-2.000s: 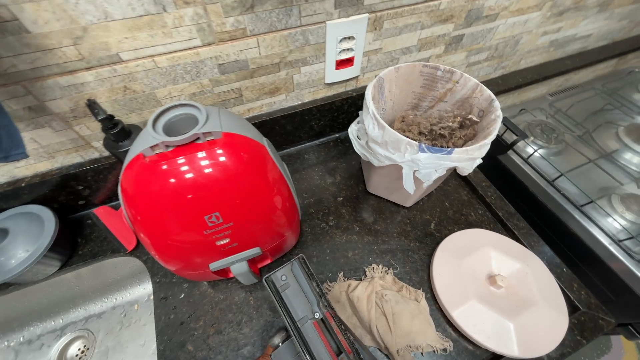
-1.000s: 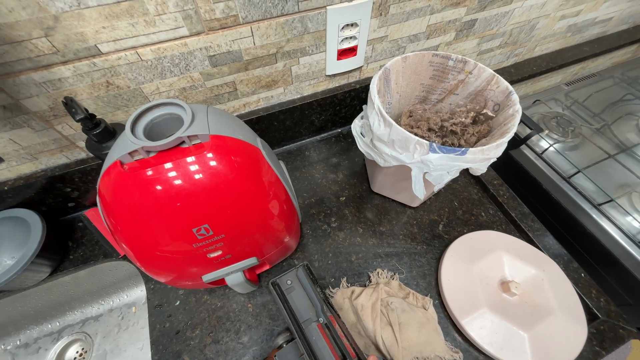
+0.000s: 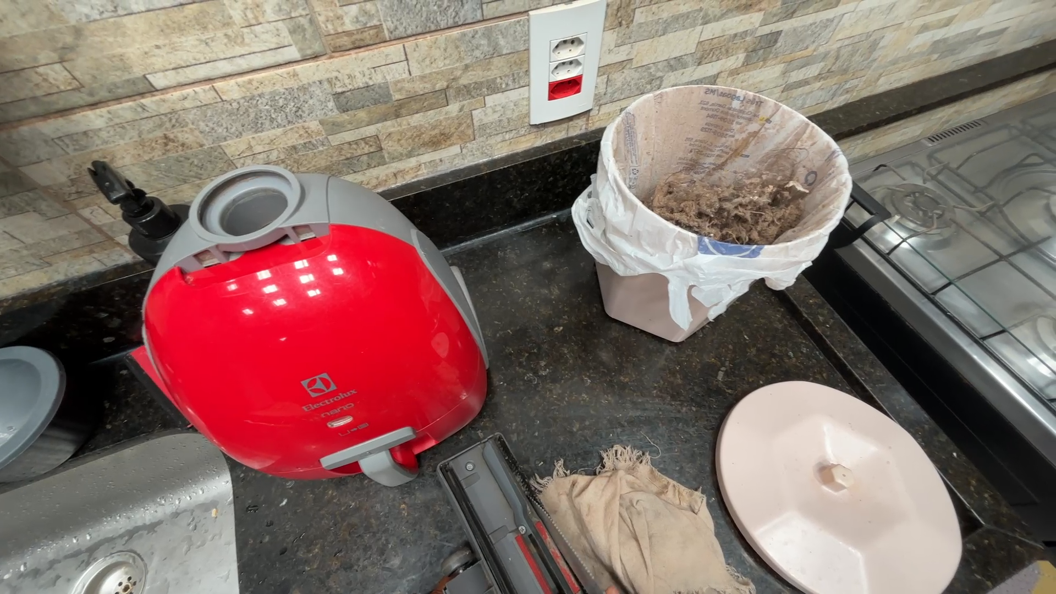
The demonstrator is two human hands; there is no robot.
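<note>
Neither of my hands shows clearly; at most a sliver of skin is at the bottom edge, by the cloth. A red and grey Electrolux vacuum cleaner body (image 3: 313, 346) stands on the dark stone counter, its round hose port uppermost. Below it lies a vacuum floor nozzle (image 3: 511, 520) with its underside up, partly cut off by the frame. A frayed beige cloth (image 3: 635, 528) touches the nozzle's right side. Behind them stands a pinkish bin (image 3: 648, 301) lined with a white plastic bag (image 3: 610, 231), holding grey-brown dust and lint (image 3: 730, 206). The bin's pale pink lid (image 3: 792, 487) lies at the right.
A wet steel sink (image 3: 148, 503) is at the lower left, beside a grey pot (image 3: 33, 404). A black pump bottle (image 3: 148, 214) stands behind the vacuum body. At the right is a gas stove (image 3: 982, 214). A wall socket (image 3: 566, 62) is above the counter.
</note>
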